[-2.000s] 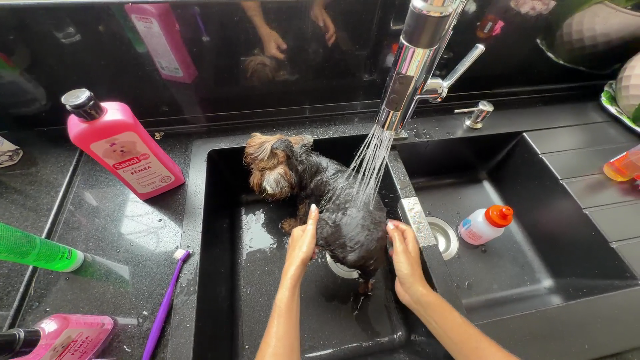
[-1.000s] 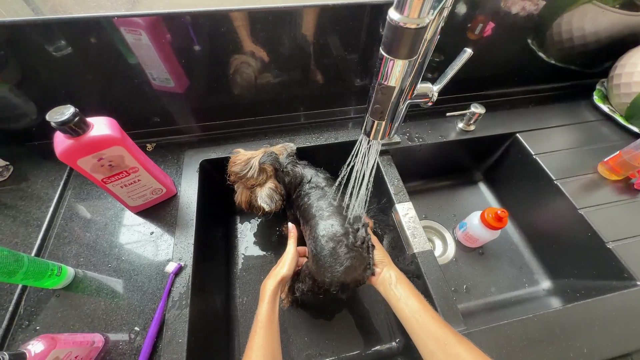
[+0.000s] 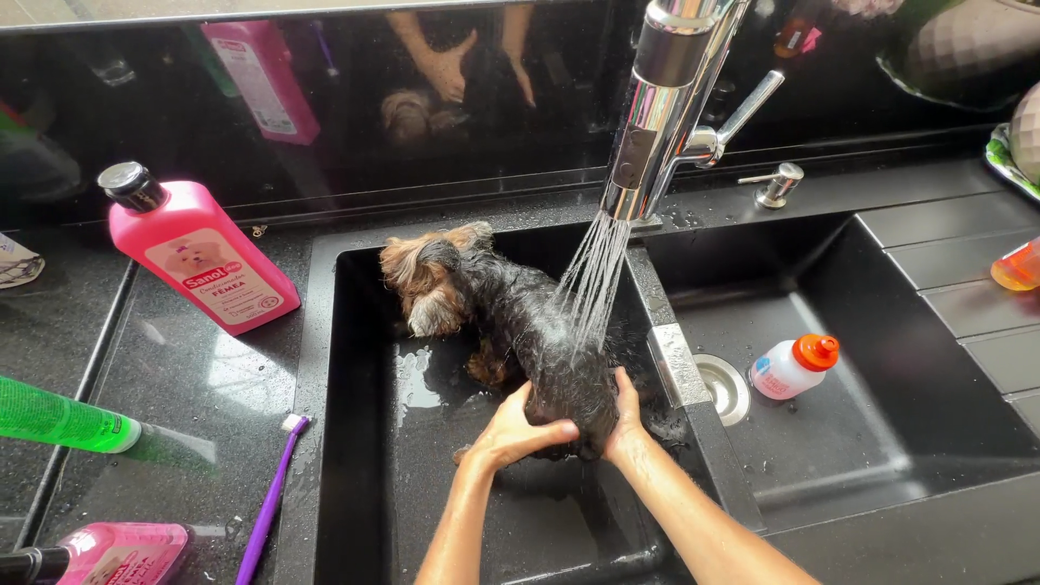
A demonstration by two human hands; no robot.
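A small wet dog (image 3: 520,317), black on the back with a tan and grey head, stands in the left basin of a black sink (image 3: 357,487), its head toward the back left. Water sprays onto its lower back from a chrome pull-out faucet (image 3: 650,122) above. My left hand (image 3: 520,431) holds the dog's hindquarters from the left, the thumb across the rump. On the right side of the rump, my right hand (image 3: 627,418) is pressed against the wet fur, its fingers partly hidden behind the dog.
Left of the sink are a pink conditioner bottle (image 3: 203,252), a purple toothbrush (image 3: 272,500), a green tube (image 3: 65,414) and another pink bottle (image 3: 130,552). A small bottle with an orange cap (image 3: 792,370) stands in the right basin near the drain (image 3: 723,390). An orange bottle (image 3: 1016,264) lies at the right edge.
My left hand has moved from the dog's flank back to its rump, its thumb now over the fur. Two seconds ago my right hand was slightly apart from the dog's rear; now it touches it.
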